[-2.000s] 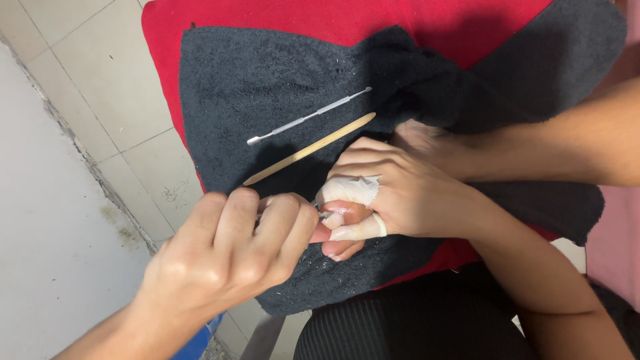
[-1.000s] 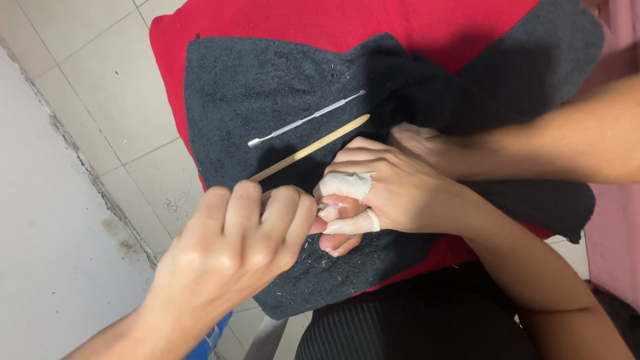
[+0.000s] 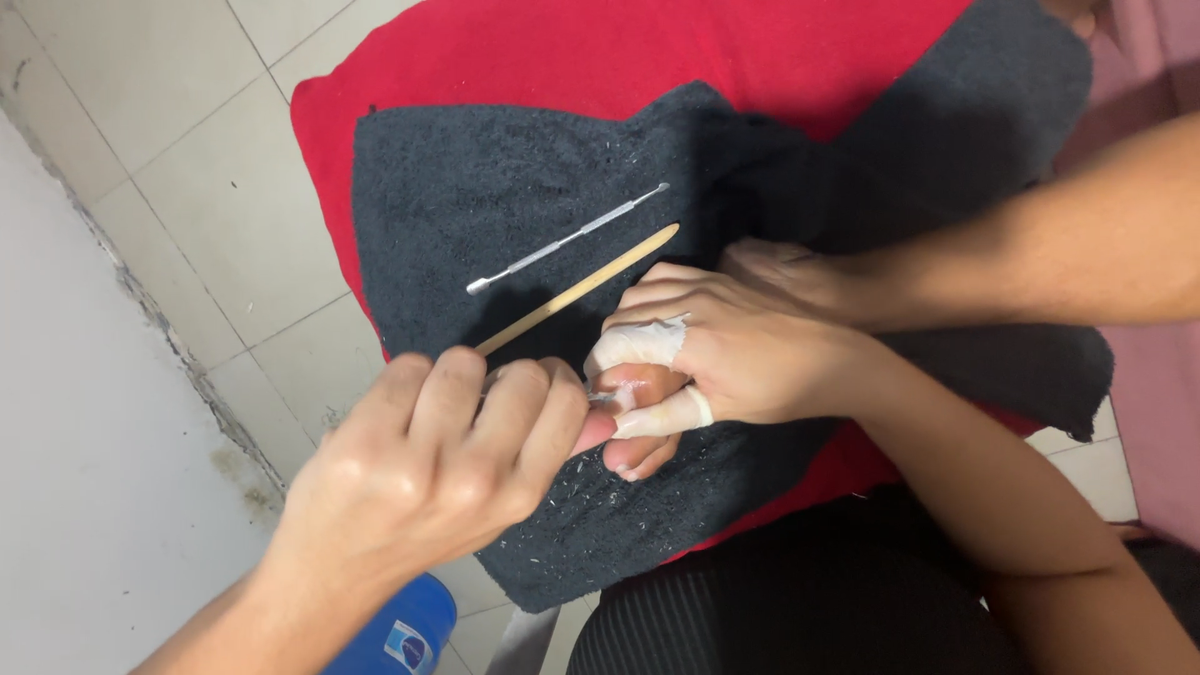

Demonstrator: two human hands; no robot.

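Note:
My left hand (image 3: 450, 441) is closed around a metal tool (image 3: 600, 398), mostly hidden, whose tip is at a big toe (image 3: 642, 382) of another person's foot (image 3: 773, 267). My right hand (image 3: 750, 352) lies over that foot and grips the big toe between thumb and forefinger, both wrapped in white covering. Smaller toes (image 3: 642, 457) show below my right thumb. Above my hands, a double-ended metal cuticle pusher (image 3: 567, 241) and a pale wooden stick (image 3: 581, 288) lie roughly side by side on a dark grey towel (image 3: 450, 187). The stick's lower end is behind my left fingers.
Under the towel is a red cushion or cloth (image 3: 525, 47). The other person's leg (image 3: 1031, 234) comes in from the right. Small whitish bits dot the towel. A blue container (image 3: 403, 628) stands at the bottom left, near a white wall (image 3: 103, 422) and tiled floor (image 3: 178, 141).

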